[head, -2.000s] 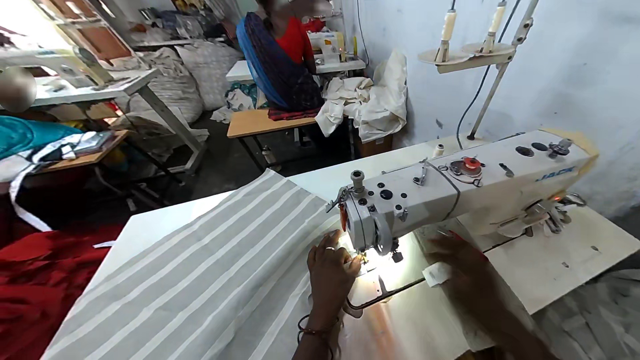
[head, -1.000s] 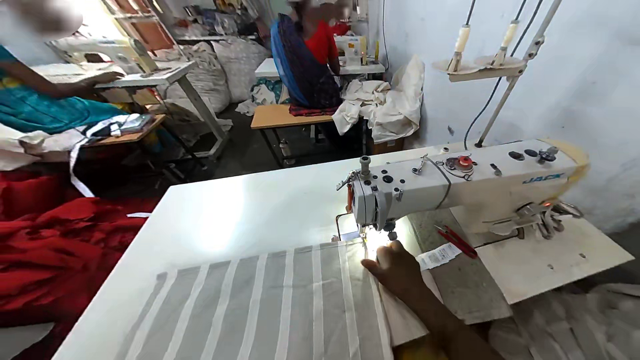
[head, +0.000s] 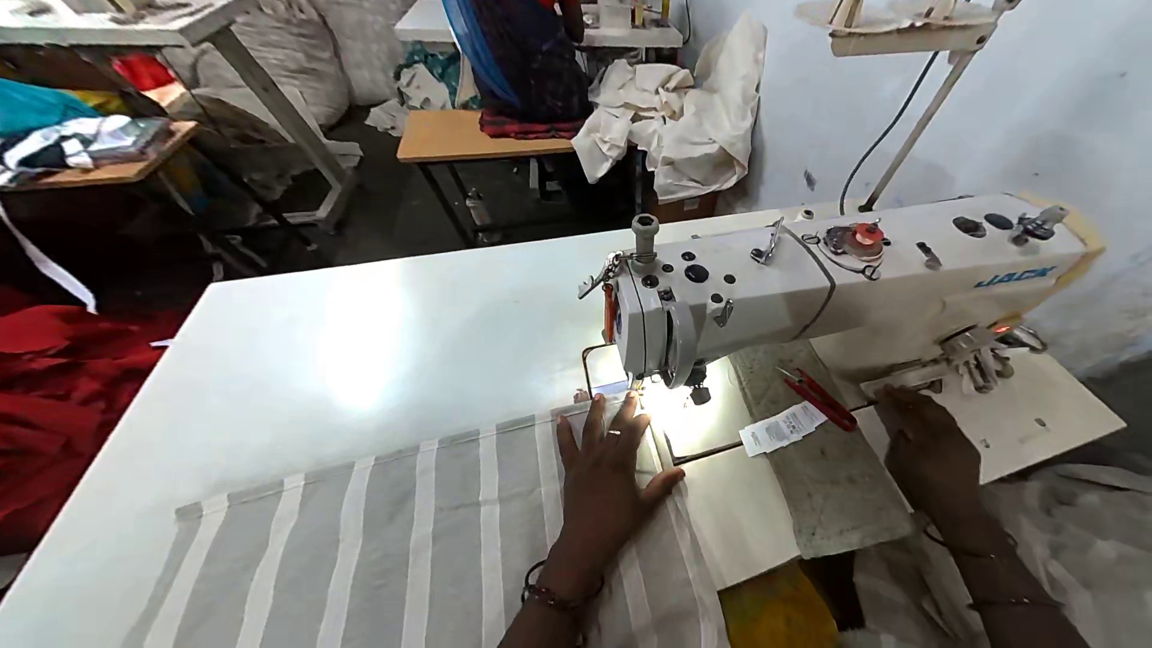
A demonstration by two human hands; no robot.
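Grey fabric with white stripes (head: 378, 531) lies on the white sewing table, its hemmed edge running up to the needle area of a Jack sewing machine (head: 765, 279). My left hand (head: 607, 468), wearing a ring, rests flat on the fabric with fingers spread, fingertips just before the lit presser-foot area. My right hand (head: 927, 441) is at the right, by the base of the machine below its metal mechanism; its fingertips are partly hidden and any grip is unclear. Between the hands, white printed labels (head: 781, 428) and red-handled thread snips (head: 819, 399) lie on a grey pad (head: 828, 495).
A thread stand (head: 909, 40) rises behind the machine beside the wall. Red cloth (head: 72, 405) is heaped at the left. Beyond the table, a person (head: 531, 63) sits on a wooden bench (head: 477, 137) near piled cream cloth (head: 684, 117). Another worktable (head: 117, 34) stands at upper left.
The striped fabric's corner, beyond the needle two seconds ago, now lies on the near side. My left hand is now flat on the fabric. My right hand is now at the machine's base.
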